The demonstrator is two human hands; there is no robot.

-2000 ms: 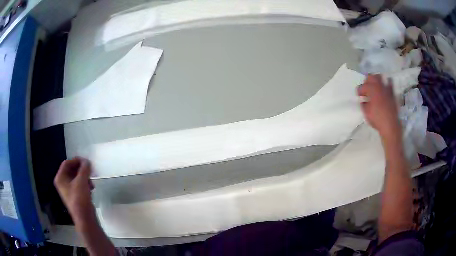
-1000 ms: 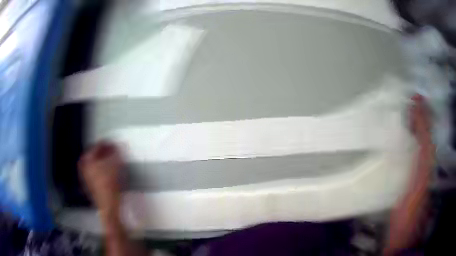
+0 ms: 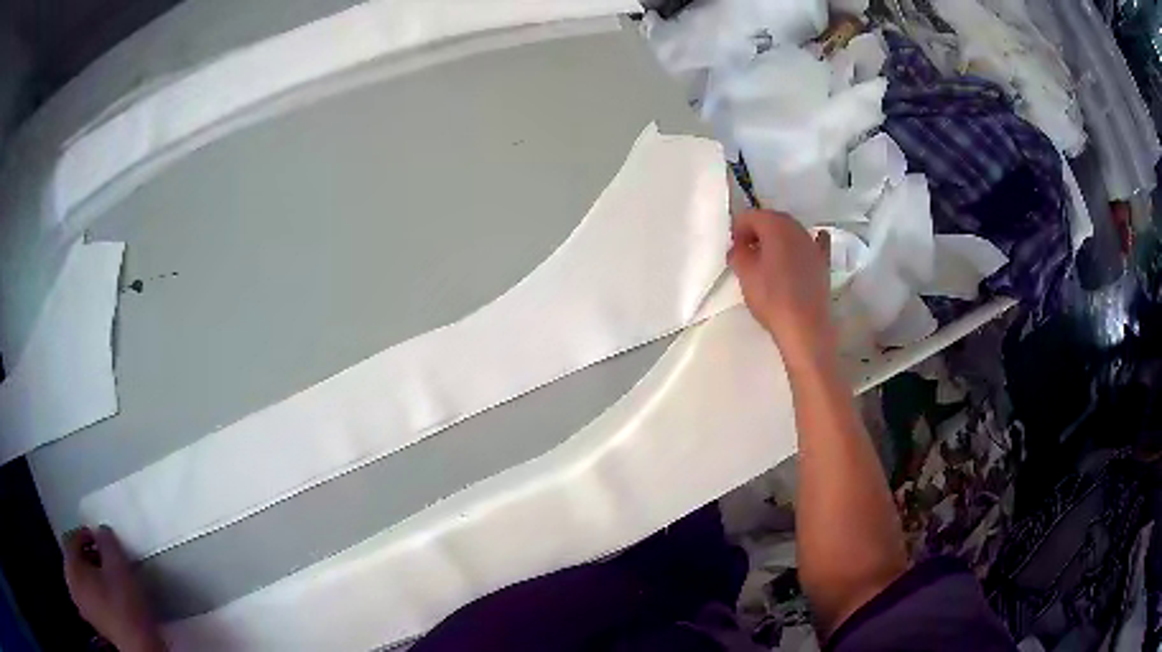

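Note:
A long white front panel (image 3: 421,369) lies diagonally across the pale feed table (image 3: 331,242), its narrow end at the lower left and wide angled end at the right. My left hand (image 3: 108,588), partly cut off by the bottom edge, pinches the panel's narrow end. My right hand (image 3: 780,270) has curled fingers on the edge of the wide end; its fingertips are partly hidden. A stack of similar white panels (image 3: 561,497) lies along the near table edge, partly under the wide end.
White interfacing (image 3: 319,64) lies along the far side. A matched panel (image 3: 70,344) is cut off at the left. White offcuts (image 3: 790,115) and checked fabric (image 3: 981,153) heap beyond the right end. A dark thin object (image 3: 745,182) lies near my right hand. A pale rail (image 3: 937,341) sticks out right.
The view has turned toward the right, bringing more of the heap and floor scraps into view, while the blue cover has left it. Both hands remain at the panel's ends.

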